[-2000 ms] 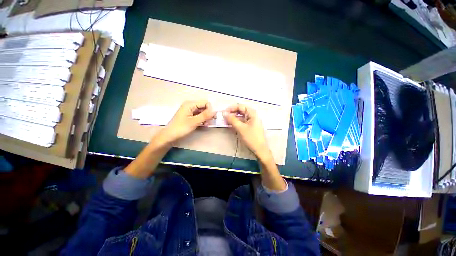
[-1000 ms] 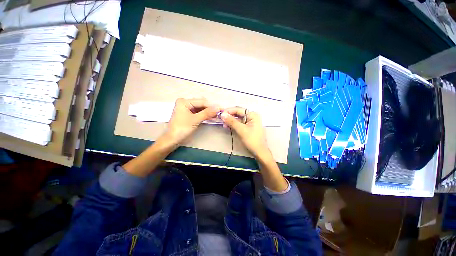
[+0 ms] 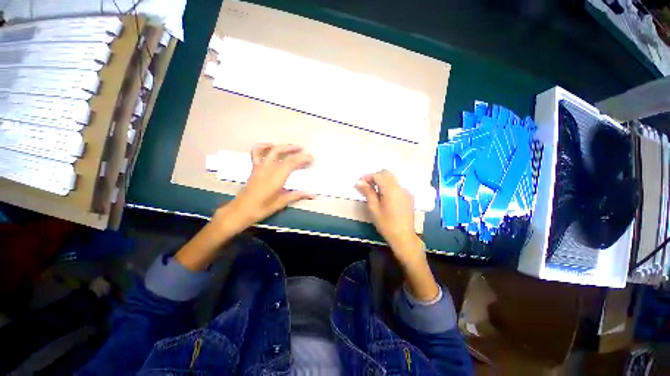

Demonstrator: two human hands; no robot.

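Note:
A long flat white piece lies near the front edge of the tan cardboard sheet. My left hand rests on its left part, fingers spread. My right hand is over its right part, with thumb and fingertips close together; whether they pinch anything is too blurred to tell. More white pieces lie side by side further back on the sheet, with a dark line along their near edge. No blue strip or black lead shows clearly between my fingers.
A fanned pile of blue strips lies right of the sheet. Beyond it is a white tray holding a glossy black bundle. Stacked cardboard layers with white pieces stand at left. An open carton is below the bench.
My hands were close together at the middle of the near white piece. They have moved apart, the left fingers have spread, and the piece has shifted right. The thin black lead by my right hand no longer shows.

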